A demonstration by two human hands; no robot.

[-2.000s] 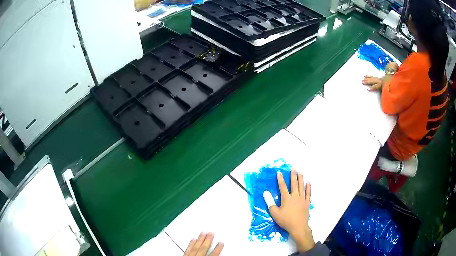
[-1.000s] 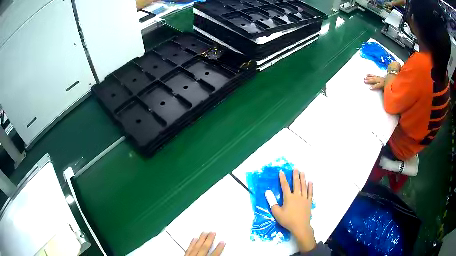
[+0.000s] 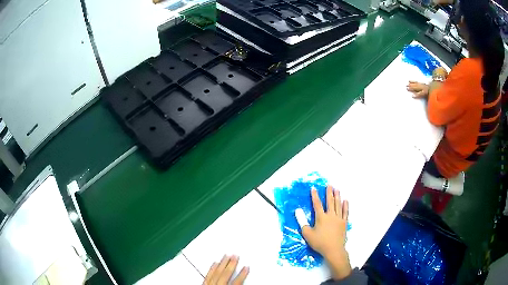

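Note:
A crumpled bright blue pile of peeled film (image 3: pixel 292 206) lies on the white bench sheets (image 3: pixel 234 239). My right hand (image 3: pixel 328 228) rests flat on the film's right part, fingers apart, with a white finger cot on the thumb. Nothing is seen gripped in it. My left hand (image 3: pixel 224 272) is at the bottom edge, on the white sheet left of the film. Only its fingers show; they are spread and hold nothing visible. The rest of it is cut off by the edge.
The green belt (image 3: pixel 211 172) runs beyond the bench. Black trays (image 3: pixel 189 94) and a taller tray stack (image 3: pixel 289 28) stand on it. A person in orange (image 3: pixel 462 100) is at the right, beside another blue film patch (image 3: pixel 419 59). A bin with blue film (image 3: pixel 415 250) is below.
The view has shifted very slightly. Both hands and the film pile stay essentially in place. At the top left, the other person's hand seen earlier no longer shows.

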